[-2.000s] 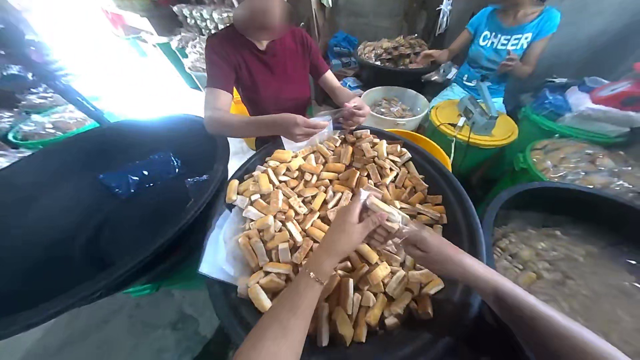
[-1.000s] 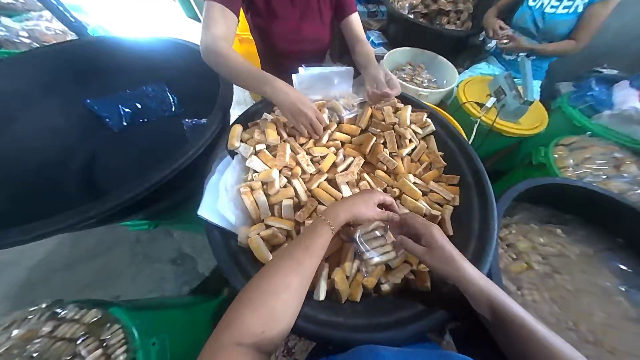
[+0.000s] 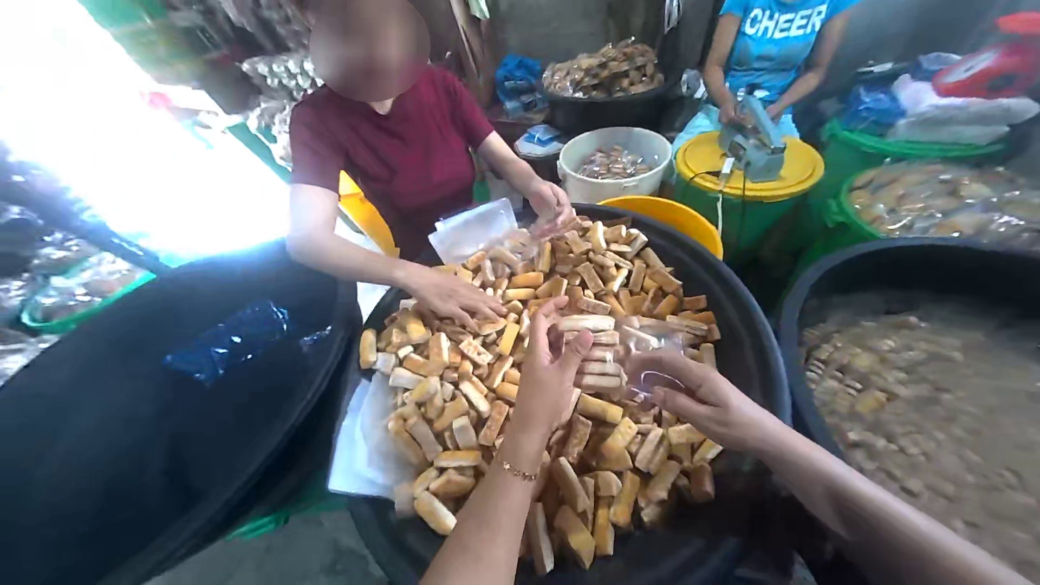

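A round black tub point(image 3: 756, 357) holds a heap of short, golden-brown bread sticks point(image 3: 479, 398). Above the heap, my left hand point(image 3: 556, 357) is curled around several pale bread sticks point(image 3: 600, 357) lined up in a stack. My right hand point(image 3: 691, 390) is just right of them, its fingers on a clear plastic bag point(image 3: 654, 345). The bag's mouth is at the right end of the stack; how far the sticks are inside it cannot be told. Flat clear bags point(image 3: 370, 447) lie at the tub's left edge.
Across the tub, a person in a maroon shirt point(image 3: 390, 162) reaches into the heap near more flat bags point(image 3: 475, 231). A large black lid or tub point(image 3: 162, 406) is at left, another black tub point(image 3: 918, 252) at right. Behind, another person works at a sealer point(image 3: 760, 146) on a yellow lid point(image 3: 691, 166).
The filled bag between my hands one second ago is no longer there; my left hand now holds a stack of sticks and my right hand a bag. The view has tilted up.
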